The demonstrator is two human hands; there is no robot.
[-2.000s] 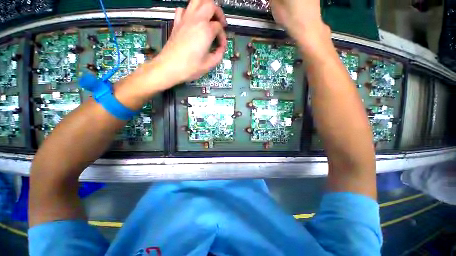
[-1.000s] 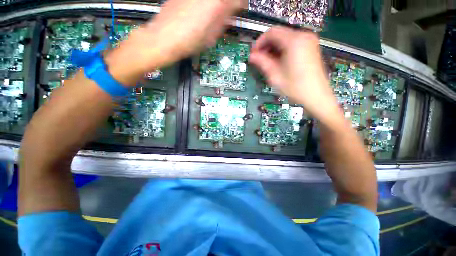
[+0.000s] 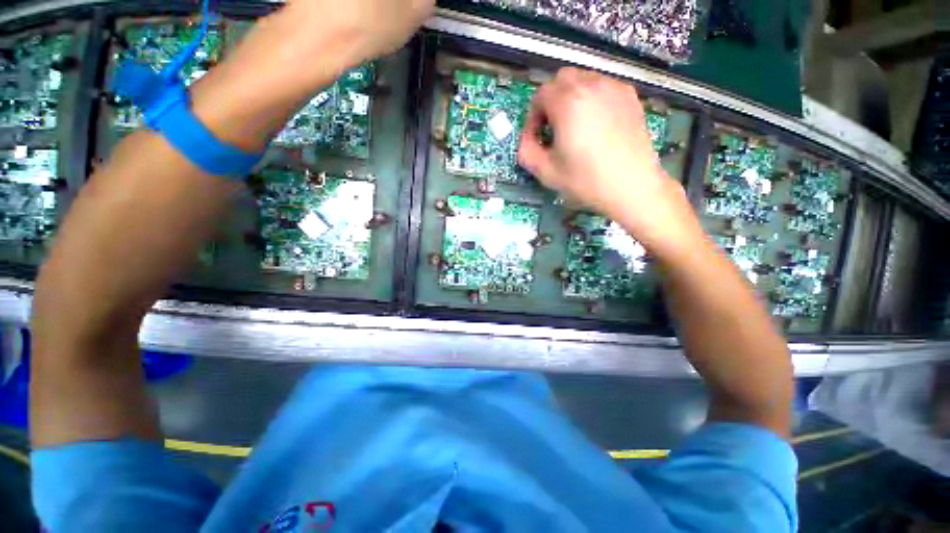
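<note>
Green circuit boards sit in a carrier (image 3: 408,208) in front of me; one upper board (image 3: 481,123) and one lower board (image 3: 490,245) show plainly. My right hand (image 3: 585,130) is over the upper right board of this carrier, fingers curled with the fingertips at its left edge; whether they hold a part cannot be seen. My left hand (image 3: 375,19) is at the top edge of the picture, partly cut off, its fingers out of sight. A blue wrist strap (image 3: 198,135) is on my left wrist.
A glittering component pile (image 3: 635,23) lies on the green mat (image 3: 755,62) beyond the far rail. The near conveyor rail (image 3: 417,346) runs across in front of my body. More boards (image 3: 313,224) lie left and right. Pale cloth shows at the right edge.
My right hand came back from the pile side to over the boards. My left hand moved up and left to the picture's top edge. The carriers shifted right in view.
</note>
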